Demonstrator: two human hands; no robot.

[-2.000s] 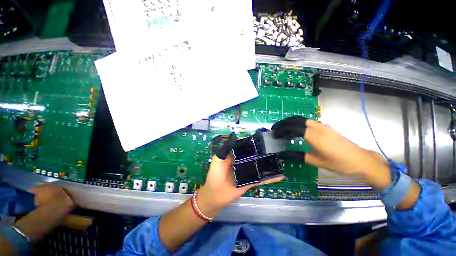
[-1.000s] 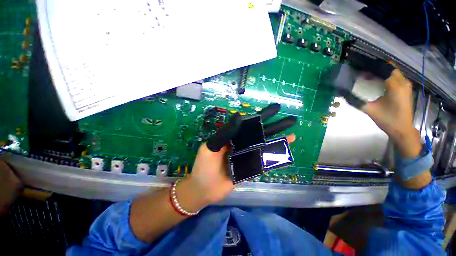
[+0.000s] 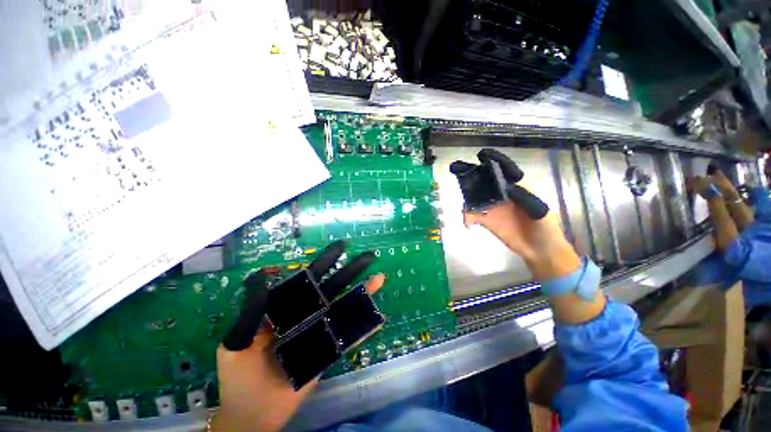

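Note:
My left hand (image 3: 270,354), with black finger cots, holds three black blocks (image 3: 310,356) side by side on palm and fingers, above the near part of the green circuit board (image 3: 363,194). My right hand (image 3: 511,211), also with finger cots and a blue-grey wrist band, grips one black block (image 3: 482,186) over the bare metal surface right of the board. Large white instruction sheets (image 3: 127,194) cover the left and back part of the board.
A bin of pale small components (image 3: 347,51) stands behind the board. The line rail (image 3: 406,371) runs along the near side. An open brown carton (image 3: 706,337) is at lower right. Another person's hands (image 3: 719,198) show at far right. A blue cord (image 3: 589,42) hangs at the back.
My right hand has moved away from my left hand to the right with one block, which it has turned. The left hand now holds three blocks. The view has swung right.

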